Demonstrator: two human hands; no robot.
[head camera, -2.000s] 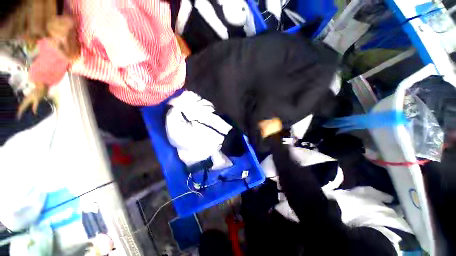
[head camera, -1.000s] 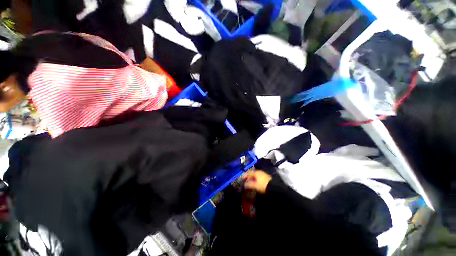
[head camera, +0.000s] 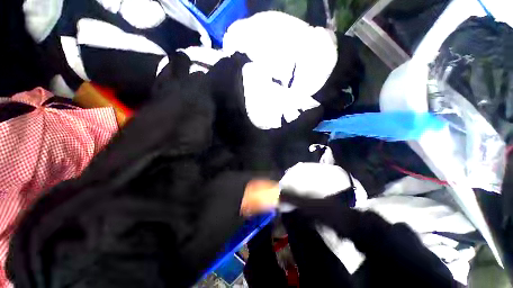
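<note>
A large black garment (head camera: 140, 185) fills the left and middle of the view in a loose heap. My right hand (head camera: 260, 197) reaches in from the lower right in a black sleeve. It is blurred and touches the garment's right edge; its fingers are hidden or unclear, so I cannot tell its grip. My left hand is not visible. White cut pieces (head camera: 287, 56) lie on black cloth at the upper middle. Another white piece (head camera: 315, 179) lies just right of my hand.
A blue crate (head camera: 239, 241) shows partly below the garment, and another blue crate (head camera: 228, 19) stands at the top. A person in a red-checked garment (head camera: 50, 146) is at the left. A white frame (head camera: 450, 174) with blue tape (head camera: 377, 125) and a clear bag (head camera: 472, 135) is at the right.
The black garment has shifted off the pile at the upper middle and now spreads across the left, covering most of the blue crate. White pieces are uncovered there. My right hand has moved left to the garment's edge.
</note>
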